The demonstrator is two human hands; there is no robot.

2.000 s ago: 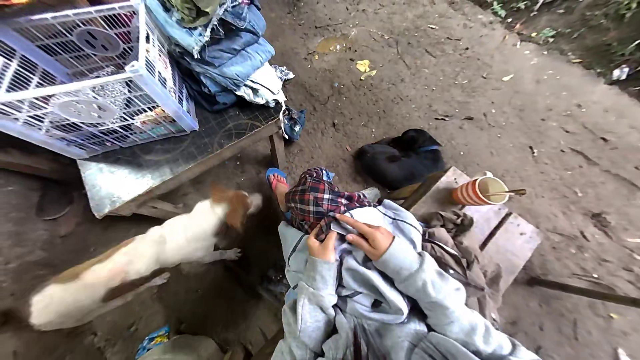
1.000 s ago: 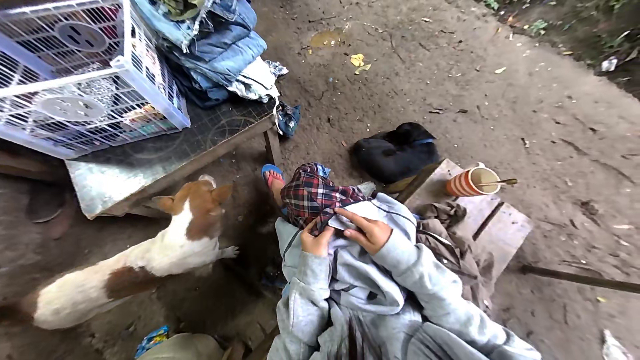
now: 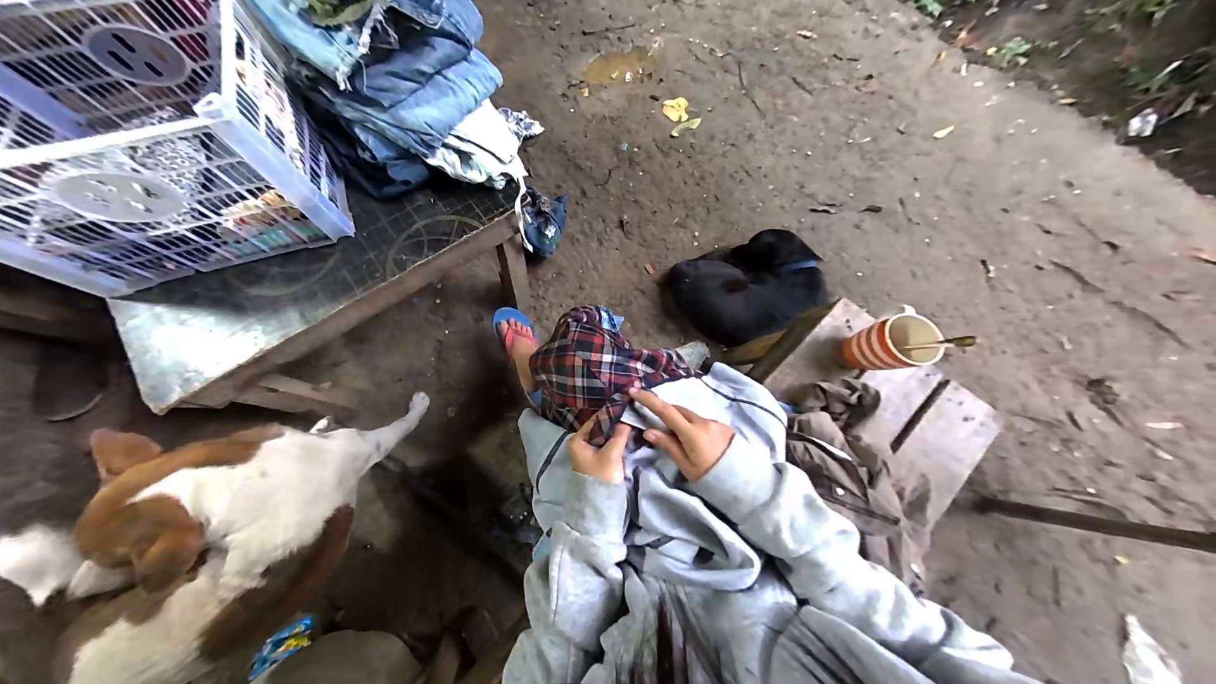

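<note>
A plaid cloth in red, navy and white (image 3: 589, 366) lies over my lap and knee, with grey fabric under it. My left hand (image 3: 600, 450) pinches the lower edge of this cloth between thumb and fingers. Close by on the right, my right hand (image 3: 686, 435) holds the same edge where plaid meets grey, its index finger extended along it. Both hands come out of light grey sleeves. A foot in a blue flip-flop (image 3: 514, 328) shows beyond the cloth.
An orange-and-white striped cup (image 3: 883, 344) with a spoon stands on a wooden bench (image 3: 950, 427) beside brown cloth (image 3: 845, 465). A black dog (image 3: 746, 290) lies beyond. At left are a brown-and-white dog (image 3: 256, 494), a plastic crate (image 3: 142, 199) and folded jeans (image 3: 408, 90) on a low table (image 3: 218, 342).
The brown-and-white dog has turned its head back toward its body, where earlier it faced the table and my lap. My hands stay at the cloth edge with little change.
</note>
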